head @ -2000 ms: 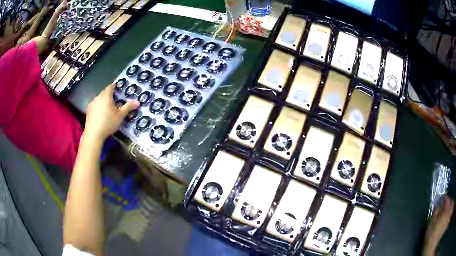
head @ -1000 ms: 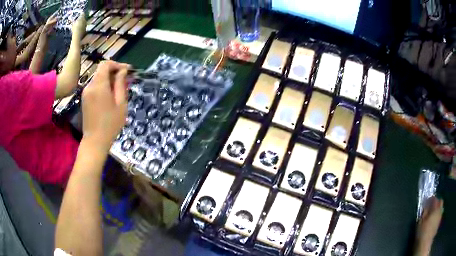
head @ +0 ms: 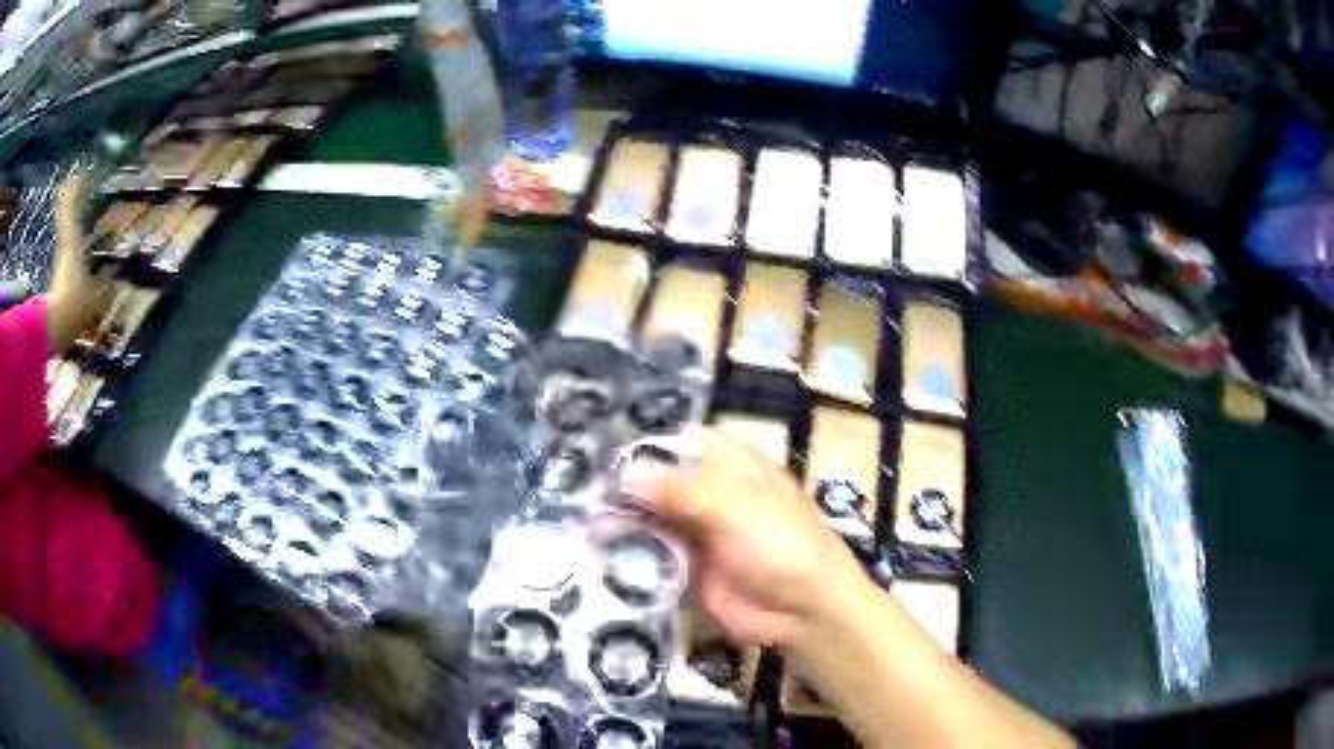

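Note:
My right hand (head: 754,542) grips the edge of a clear sheet of black-and-silver rings (head: 626,661), held up over the left part of the black blister tray (head: 929,561). The sheet is blurred at its top and cut off by the bottom edge. Gold housings (head: 768,315) lie in the tray pockets. The back rows show pale round areas. Some nearer housings show dark rings, and others are hidden by the sheet and my hand. A large carrier sheet of rings (head: 315,424) lies left of the tray. My left hand is not in view.
A narrow crinkled clear film strip (head: 1167,549) lies right of the tray. Behind the tray are a monitor (head: 739,32), a red-and-white package (head: 524,187) and tangled cables. Another person's red sleeve (head: 66,542) and another tray (head: 176,220) show at the left.
My right hand has left the film strip and now holds a ring sheet over the tray. My left hand has gone out of view. The camera view has turned right.

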